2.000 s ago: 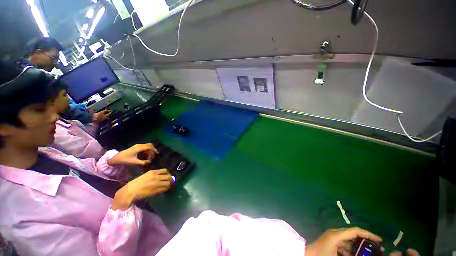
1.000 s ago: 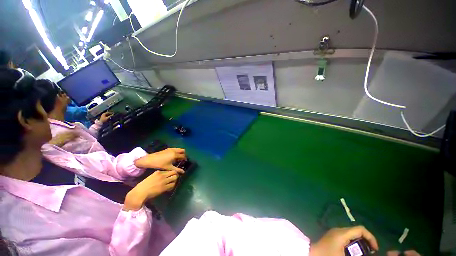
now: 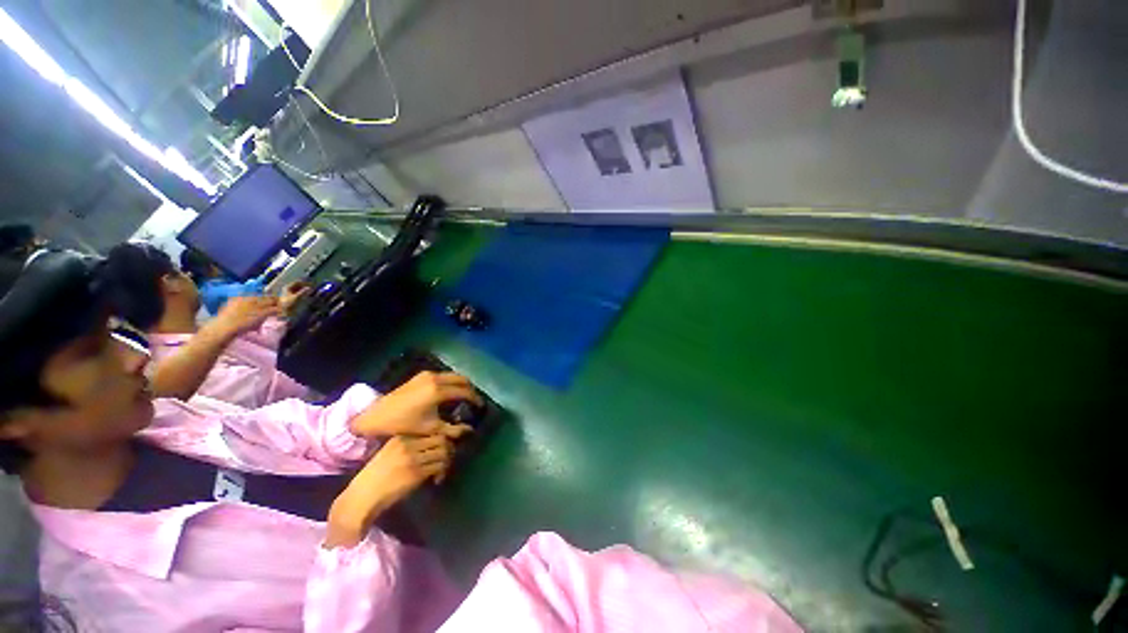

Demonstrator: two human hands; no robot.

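Note:
Neither of my hands shows; only my pink sleeve (image 3: 606, 594) is in view at the bottom edge. Nearest in front of me, a thin dark cable (image 3: 881, 556) lies in a loop on the green mat (image 3: 792, 408) at the lower right. A pale tag strip (image 3: 952, 533) lies by it, and a second pale tag (image 3: 1108, 601) is at the right edge, partly cut off. The unit that I held is out of the picture.
At left a person in pink (image 3: 186, 544) works with both hands over a black tray (image 3: 489, 427). A blue mat (image 3: 557, 297) with small black items (image 3: 466, 314) lies beyond. Stacked black trays (image 3: 359, 291), a monitor (image 3: 251, 220) and a wall paper (image 3: 625, 148) stand further back.
The view has turned, and my hand with the black labelled unit has left the picture at the bottom. The neighbour's hands have come together over their tray.

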